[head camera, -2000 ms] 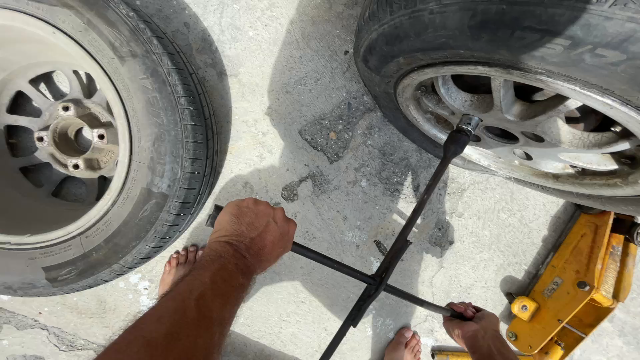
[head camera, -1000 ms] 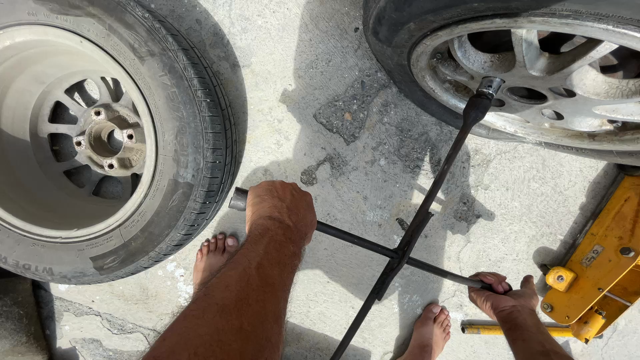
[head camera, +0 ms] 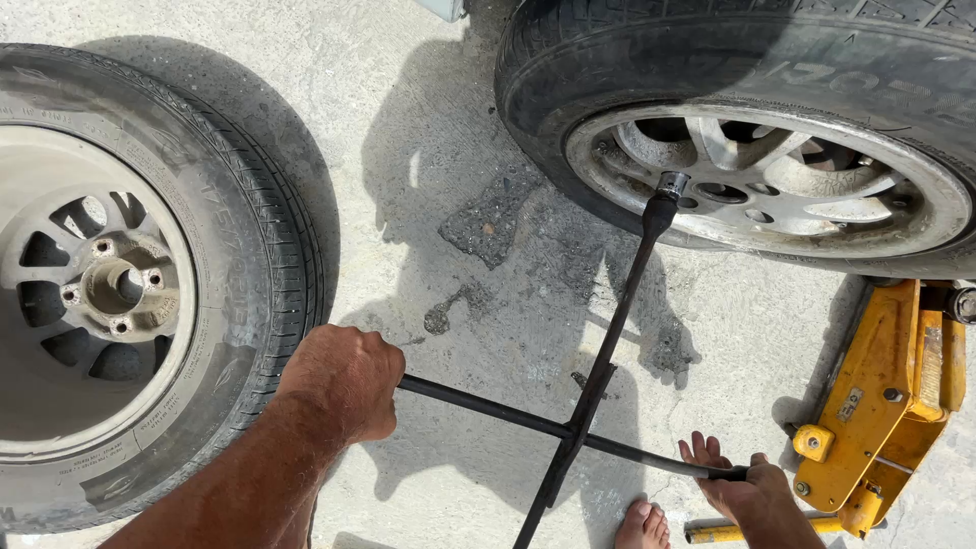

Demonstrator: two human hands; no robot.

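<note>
A black four-way lug wrench point(head camera: 610, 335) reaches from the bottom of the view up to the wheel point(head camera: 854, 206) at the upper right, its bright socket at one of the lug positions. My left hand point(head camera: 343, 381) is closed around the end of the wrench's left arm. Under the tip of the opposite arm lies my right hand point(head camera: 732, 484), palm up, thumb against the bar and fingers spread, not wrapped round it. Whether the socket sits on a nut cannot be told.
A loose wheel with its tyre point(head camera: 286, 229) lies on the concrete at the left. A yellow floor jack point(head camera: 869, 396) stands below the right wheel, with a yellow bar point(head camera: 732, 530) near its base. A bare foot point(head camera: 643, 526) is beside my right hand.
My right hand's fingers have opened from around the wrench arm, which now rests against the palm and thumb. My left hand has kept its grip.
</note>
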